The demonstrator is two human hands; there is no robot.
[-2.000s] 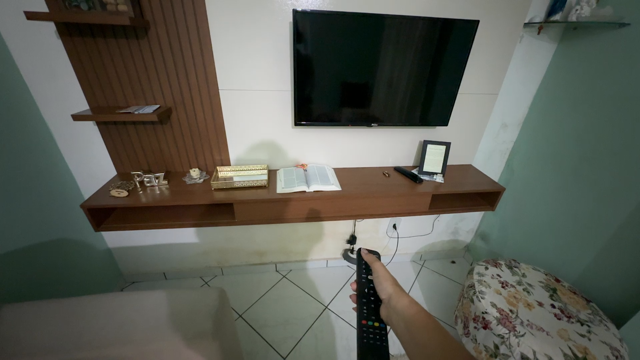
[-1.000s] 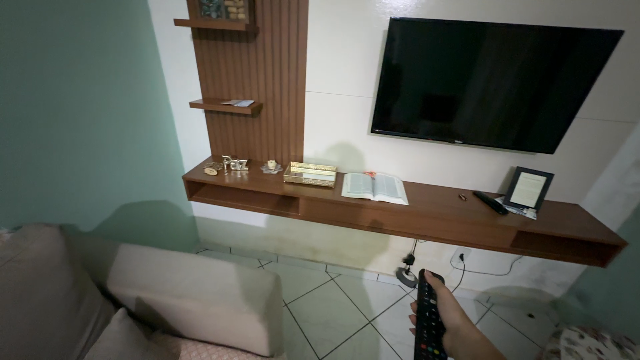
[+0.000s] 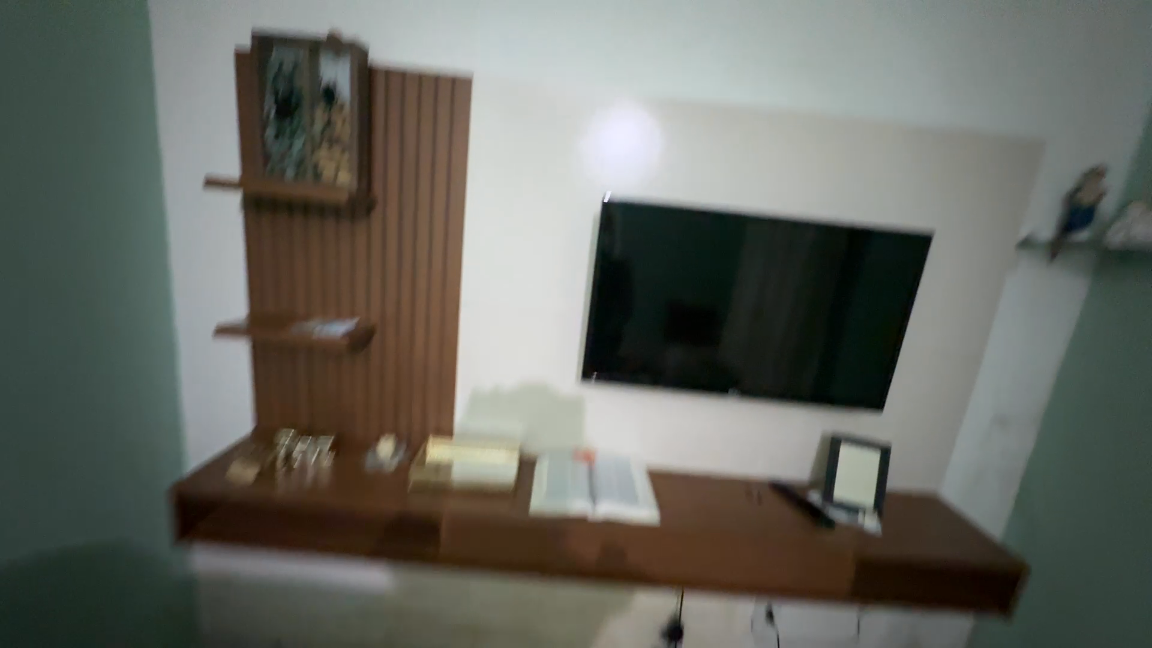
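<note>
Neither of my hands shows in the head view now, nor does the remote control seen earlier. A dark flat-screen television (image 3: 756, 304) hangs on the pale wall panel. Below it, a long brown wooden wall-mounted console (image 3: 702, 558) holds an open book (image 3: 594, 488). To the book's left is a gold-edged tray or box (image 3: 465, 463), beside a small ornament (image 3: 385, 453) and metallic letter decorations (image 3: 304, 448). On the right part lies a black remote-like object (image 3: 801, 504), next to a dark picture frame (image 3: 857, 474). The view is blurred.
Two wooden shelves jut from the slatted panel (image 3: 418, 252) at left; the upper (image 3: 297, 191) carries a framed box (image 3: 310, 112), the lower (image 3: 292, 331) some papers. A corner shelf (image 3: 1084, 246) with figurines is at right. Cables (image 3: 673, 621) hang under the console.
The hand with the black remote control, in view at the lower right one second ago, is out of the frame. The view has tilted up. The television screen stays dark.
</note>
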